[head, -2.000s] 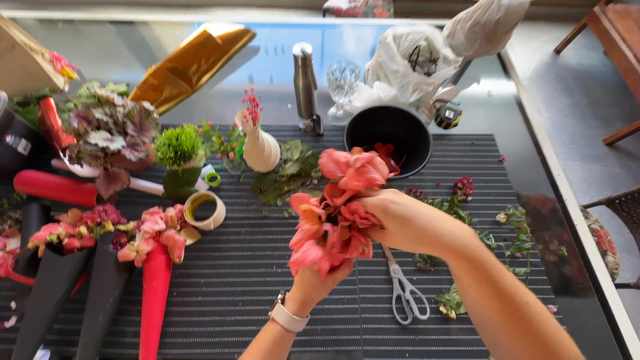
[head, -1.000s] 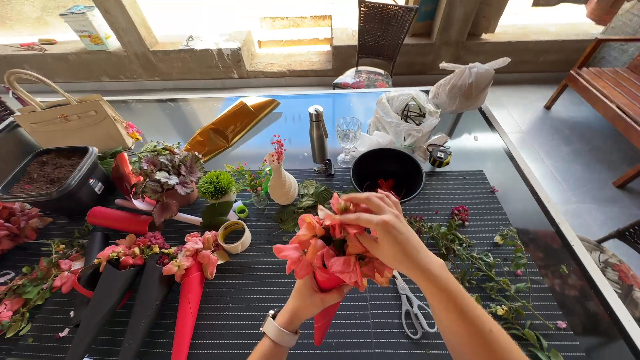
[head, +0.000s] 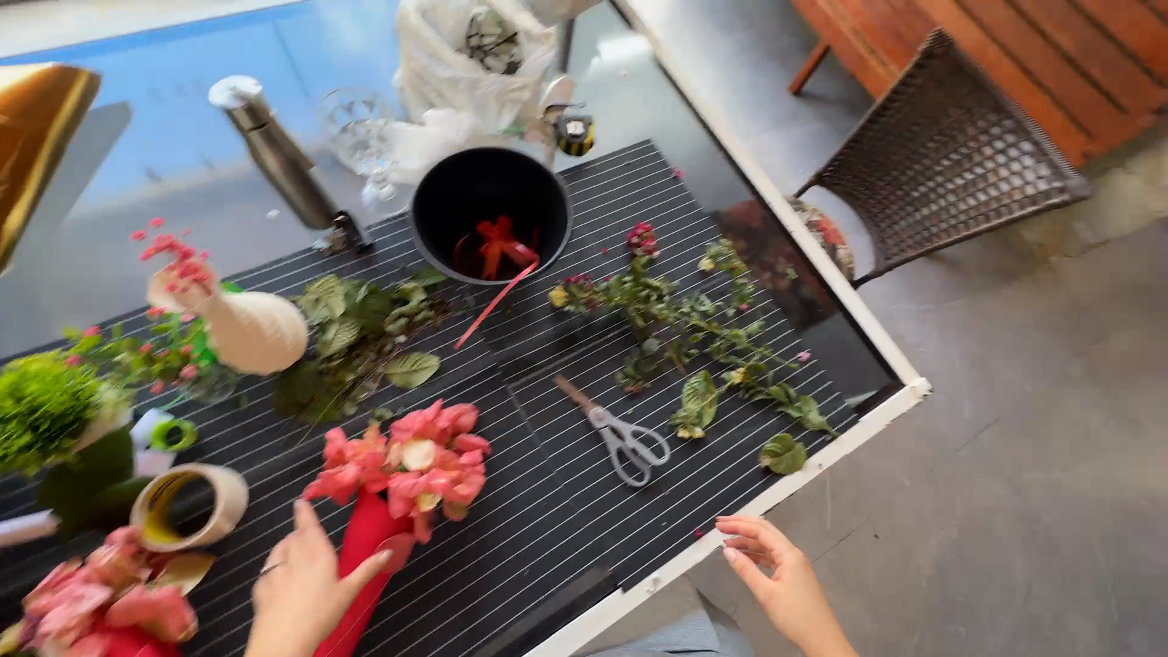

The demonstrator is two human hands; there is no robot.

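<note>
A red cone with pink flowers (head: 429, 461) in its mouth lies on the black striped mat (head: 538, 538). My left hand (head: 306, 575) is at the cone's left side, thumb over the red wrap and fingers apart; whether it grips the cone is not plain. My right hand (head: 776, 575) hangs past the white table edge, fingers loosely curled and apart, holding nothing. Scissors with grey handles (head: 630, 443) lie on the mat between the cone and flowering stems (head: 675, 319). Behind them stands a black bucket (head: 493, 196) with red pieces and a red strip over its rim.
A tape roll (head: 190, 506), a white vase (head: 251, 324), cut leaves (head: 365, 328) and a green plant (head: 55, 401) are at the left. A steel bottle (head: 278, 155), a glass (head: 356, 137), a plastic bag (head: 474, 64) and a tape measure (head: 575, 132) stand behind. A wicker chair (head: 949, 164) is at the right.
The flower cone, held up in both hands before, now lies on the mat. My right hand has left it and moved to the right, past the table edge. The view has swung right and down.
</note>
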